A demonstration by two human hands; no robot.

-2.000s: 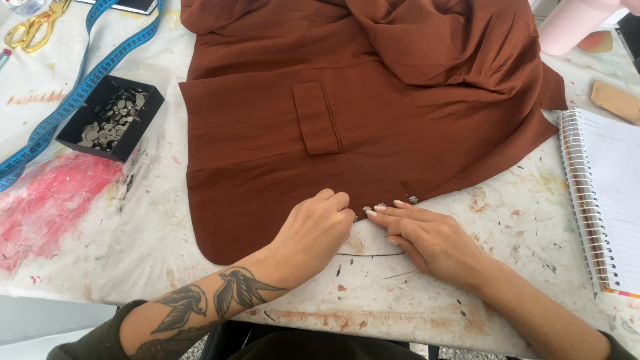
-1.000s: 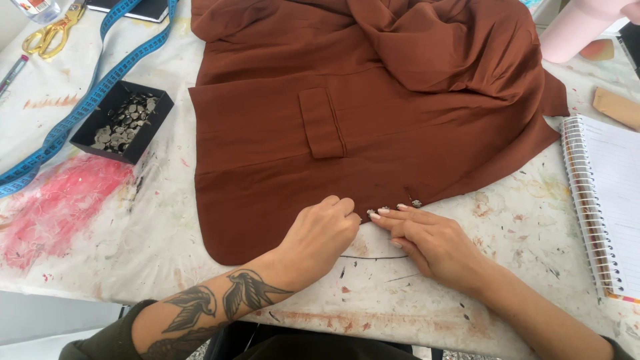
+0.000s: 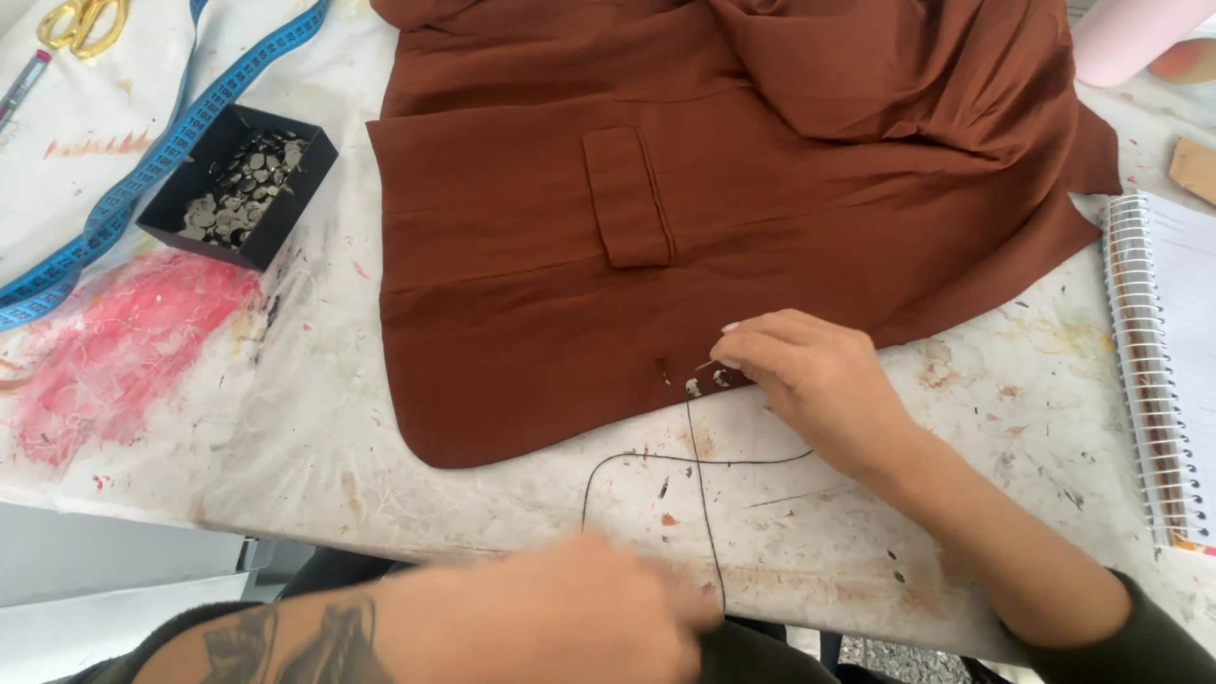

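Note:
A rust-brown garment (image 3: 494, 332) with a pocket flap (image 3: 627, 198) lies on the table. Near its lower edge sit small shiny metal pieces, perhaps buttons (image 3: 721, 378); a dark thread (image 3: 703, 484) runs down from one of them. My left hand (image 3: 579, 608), blurred and closed, is low at the table's front edge, where the thread reaches its fingers. My right hand (image 3: 817, 380) rests at the garment's edge beside the metal pieces, its fingertips pinched at a thin, needle-like piece (image 3: 704, 365). A second length of thread curves over the table and passes under this hand.
A black box (image 3: 299, 195) of small metal pieces stands at the left by a blue tape measure (image 3: 157, 157). Gold-handled scissors (image 3: 85, 27) and a pen (image 3: 21, 87) lie farther left. A spiral notebook (image 3: 1178, 361) and a pink container (image 3: 1130, 38) are at the right.
My left hand has left the garment's edge and moved down towards me, with the thread now stretched from a metal piece. My right hand has stayed near the edge, with its fingers lifted somewhat.

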